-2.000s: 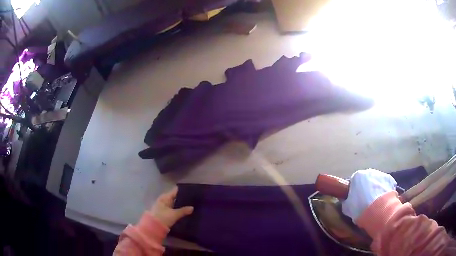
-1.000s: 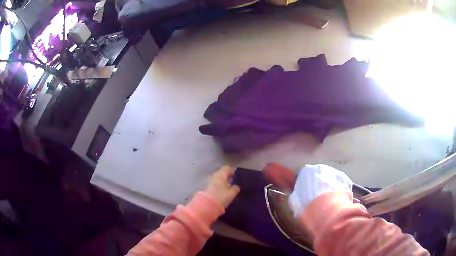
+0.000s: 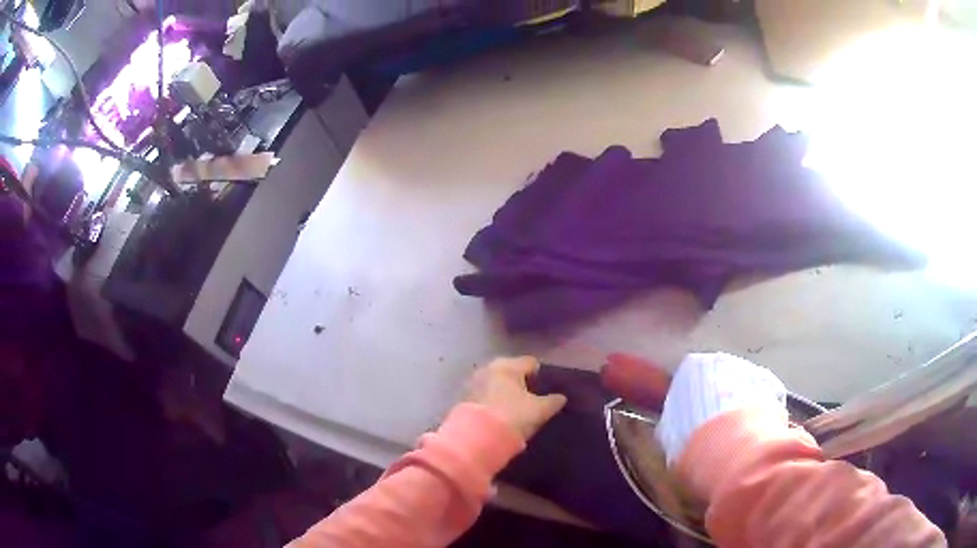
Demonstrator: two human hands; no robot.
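Observation:
A dark purple garment piece (image 3: 568,455) lies along the near table edge. My bare left hand (image 3: 516,394) pinches its left end between thumb and fingers. My right hand (image 3: 720,398), in a white glove, is closed on the red-brown handle of the steam iron (image 3: 634,439). The iron rests on the piece, just right of my left hand, and its wire-like rim shows. My forearm and glove hide part of the iron. A ruffled pile of dark purple pieces (image 3: 643,219) lies mid-table, apart from both hands.
The pale table (image 3: 354,246) has small dark marks. A small brown block (image 3: 694,46) lies at its far edge, near a long padded dark arm (image 3: 396,37). A thick pale hose (image 3: 911,396) rises at right. Cluttered machinery (image 3: 150,241) stands at left. Glare hides the upper right.
The view has turned left, so the table and pile appear further right. The iron has moved left along the piece, closer to my left hand, which still pinches the end.

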